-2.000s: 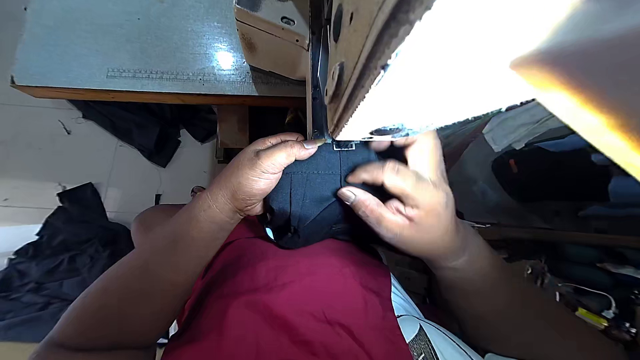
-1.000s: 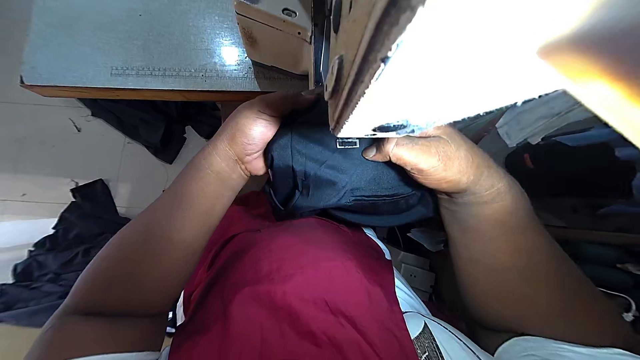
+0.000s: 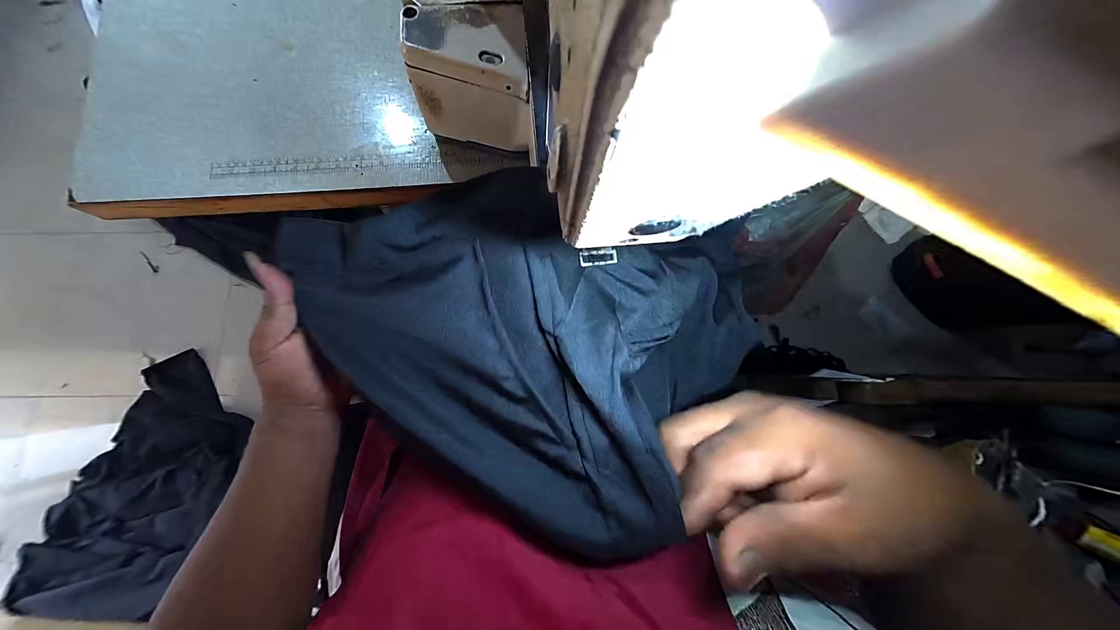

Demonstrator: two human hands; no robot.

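A dark navy garment (image 3: 490, 350) is spread from the edge of the sewing table down over my lap, in loose folds. My left hand (image 3: 293, 350) is at the garment's left edge, thumb up and outside, its fingers hidden under the cloth. At the lower right, my right hand (image 3: 779, 481) is blurred, fingers curled beside the garment's right edge; whether it pinches the cloth cannot be told. Above the garment stands the sewing machine (image 3: 582, 131), its needle area hidden. A small pale rectangular outline (image 3: 598, 256) shows near the machine's lower corner.
The grey sewing table (image 3: 262, 96) with a wooden edge and a printed ruler scale lies at the upper left. Black cloth (image 3: 131, 507) is heaped on the tiled floor at left. A bright lamp glare covers the upper right. Tools and cables (image 3: 1041, 499) lie at the right.
The garment, bunched between both hands before, is now spread wide. My left hand has moved left and down with its edge; my right hand has moved right and down, away from the machine.
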